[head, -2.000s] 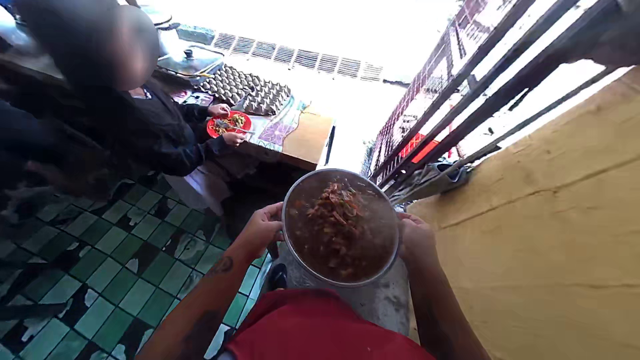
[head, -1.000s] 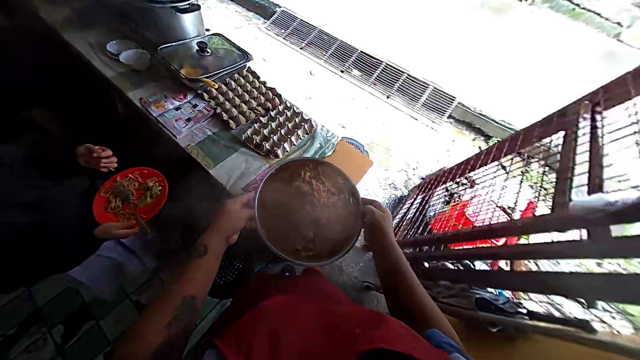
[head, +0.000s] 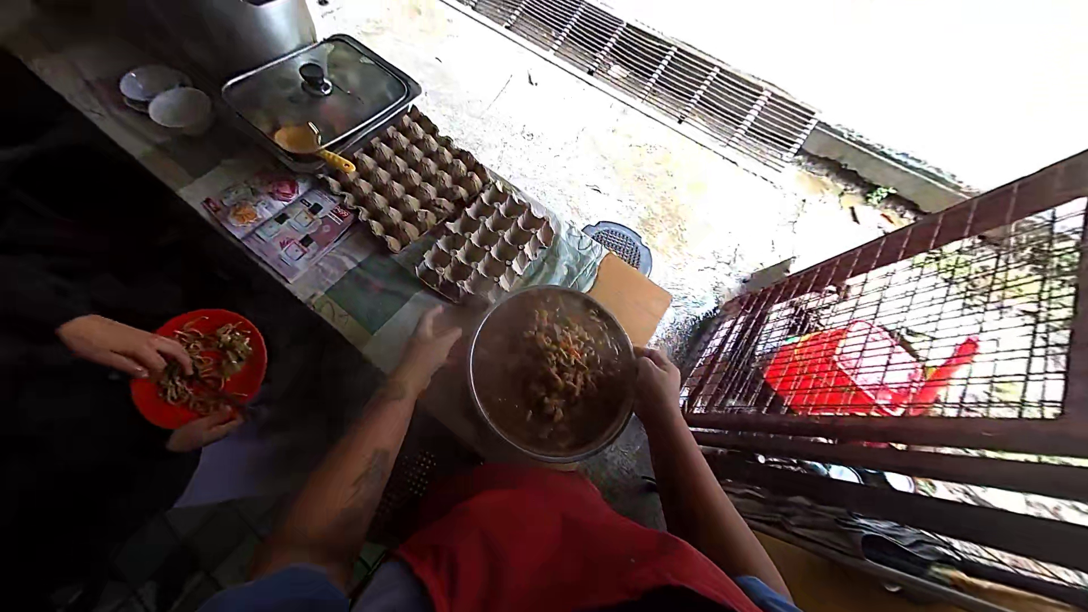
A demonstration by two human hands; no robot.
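Observation:
A round metal pot (head: 552,374) of brown stew with chunks of food is in front of my red apron, over the table's near end. My right hand (head: 657,382) grips its rim on the right. My left hand (head: 432,340) is off the pot, its fingers apart, just left of the rim and over the table covering. Beyond the pot lie cardboard egg trays (head: 489,242) and a tan board (head: 631,297), which the pot partly overlaps.
At the left, a person's hands (head: 127,344) hold a red plate (head: 251,374) of food. A lidded rectangular pan (head: 365,85), a yellow-handled ladle (head: 336,160), white bowls (head: 180,109) and a printed leaflet (head: 297,229) are on the table. A metal mesh gate (head: 1003,297) stands at the right.
My left hand has come off the pot, which both hands held before. The other person's one hand, earlier apart from the red plate, is now in its food. The view has turned toward the table.

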